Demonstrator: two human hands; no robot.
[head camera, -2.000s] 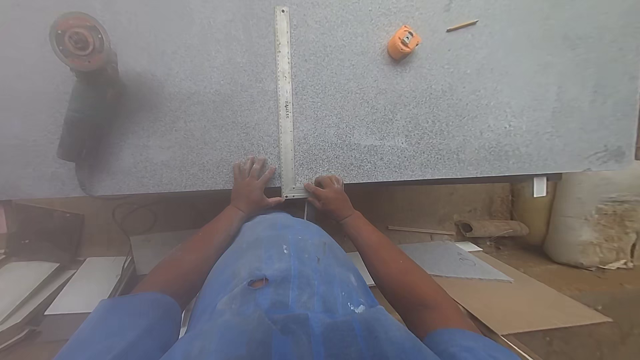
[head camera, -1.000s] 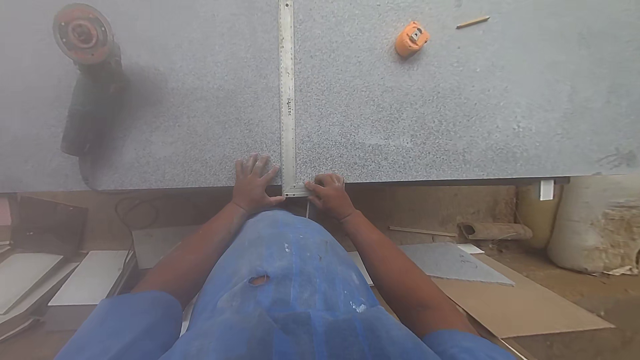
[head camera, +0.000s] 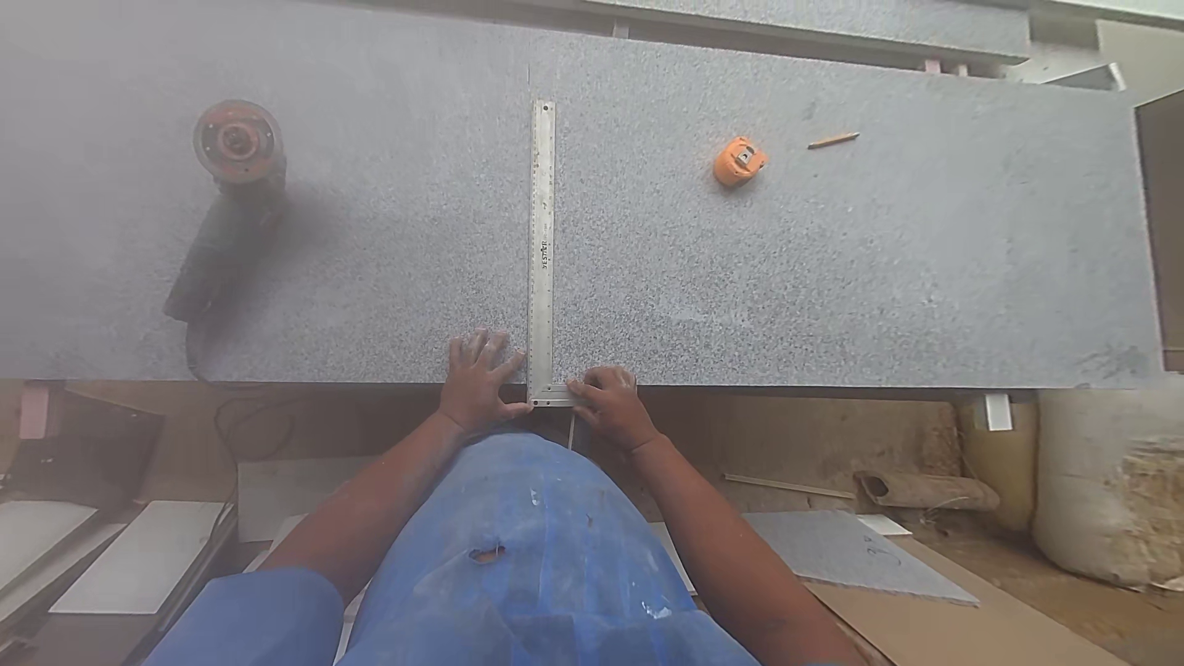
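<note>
A metal try square (head camera: 543, 240) lies across a speckled grey stone slab (head camera: 694, 268), its blade pointing away from me and its stock against the near edge. My left hand (head camera: 479, 384) rests with spread fingers on the slab's edge, the thumb touching the square's corner. My right hand (head camera: 612, 402) grips the stock's right end with bent fingers; a thin light rod (head camera: 572, 431) shows below it, and whether the hand holds it I cannot tell. An angle grinder (head camera: 227, 203) lies on the left. An orange tape measure (head camera: 739, 163) and a pencil (head camera: 833, 141) lie on the right.
The grinder's cord (head camera: 191, 347) hangs over the slab's near edge. Below are cut stone or tile pieces (head camera: 139, 555), a grey slab offcut (head camera: 856, 555), a cardboard-like sheet (head camera: 971, 620), a brown tube (head camera: 928, 490) and a bulky white sack (head camera: 1082, 481). Another long slab (head camera: 832, 23) lies beyond.
The view has tilted up and shows more of the slab's far side. Both hands and the square keep about the same places at the near edge.
</note>
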